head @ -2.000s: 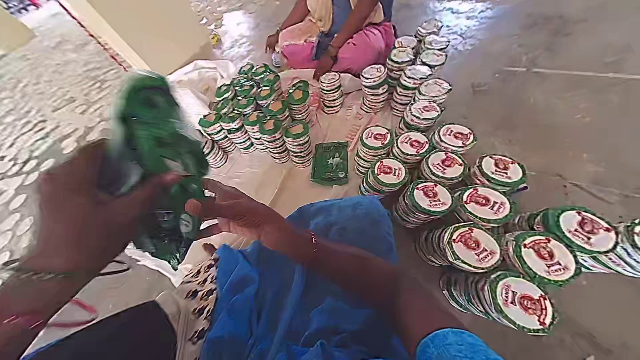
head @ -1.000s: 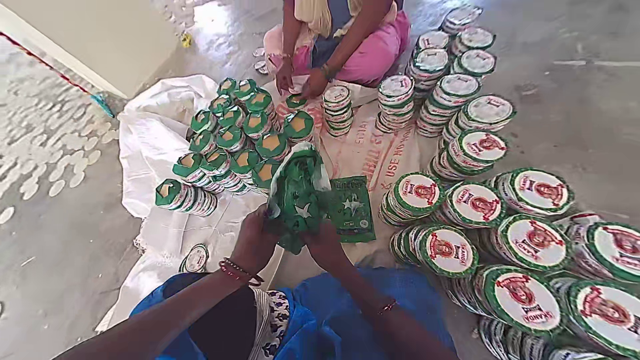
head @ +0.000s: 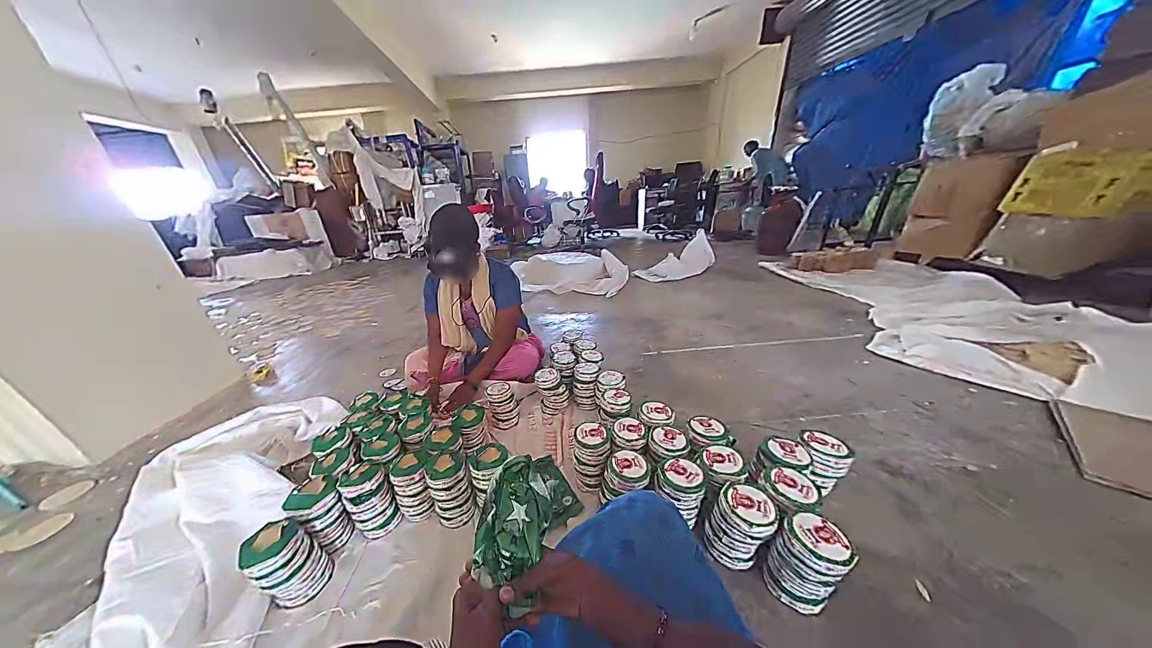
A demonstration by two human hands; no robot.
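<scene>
My left hand (head: 477,607) and my right hand (head: 562,585) meet at the lower end of a green printed plastic packet (head: 511,526) with white stars, both gripping it. Another green packet (head: 560,493) lies just behind it. To the left and beyond stand stacks of round discs with green-edged tops (head: 270,549), some with a tan patch. Right of my blue-clothed knee are stacks of white-topped round discs with red print (head: 749,508). What the packet holds cannot be seen.
A co-worker (head: 472,315) sits cross-legged past the stacks, hands at the far ones. White woven sheeting (head: 180,531) lies under the left stacks. A pale pillar (head: 99,297) stands at left. Cardboard boxes (head: 958,207) and more sheeting (head: 981,315) are at right.
The view has tilted up to the room. Two seconds ago the packet was held up at the left; now both my hands hold it low by its bottom end.
</scene>
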